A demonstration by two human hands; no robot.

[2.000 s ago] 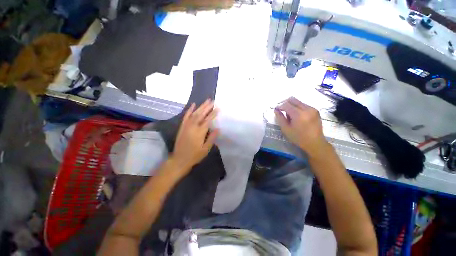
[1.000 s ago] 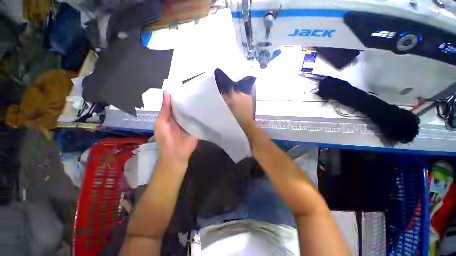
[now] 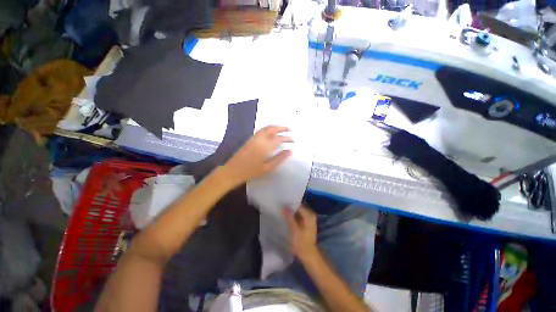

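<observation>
A long pale cloth piece [image 3: 281, 183] lies over the front edge of the white table and hangs towards the lap. My left hand [image 3: 263, 155] rests on its upper part, fingers spread. My right hand [image 3: 301, 230] is at the right edge of its hanging part; whether the fingers pinch it is unclear. A dark panel [image 3: 241, 119] lies left of and below the pale piece, its narrow end on the table. The needle and presser foot area [image 3: 329, 96] of the white sewing machine [image 3: 390, 64] is above my hands, washed out by bright light.
Another dark notched panel [image 3: 160, 82] lies on the table's left. A black fuzzy bundle [image 3: 448, 173], dark snips [image 3: 383, 124] and a small blue item [image 3: 382, 107] lie right of the needle. A red basket [image 3: 100, 225] stands below left, a blue basket [image 3: 488, 274] below right.
The pale piece, lifted and folded between both hands a second ago, now lies flat over the table edge. My left hand has moved right onto it; my right hand has moved down to its hanging part.
</observation>
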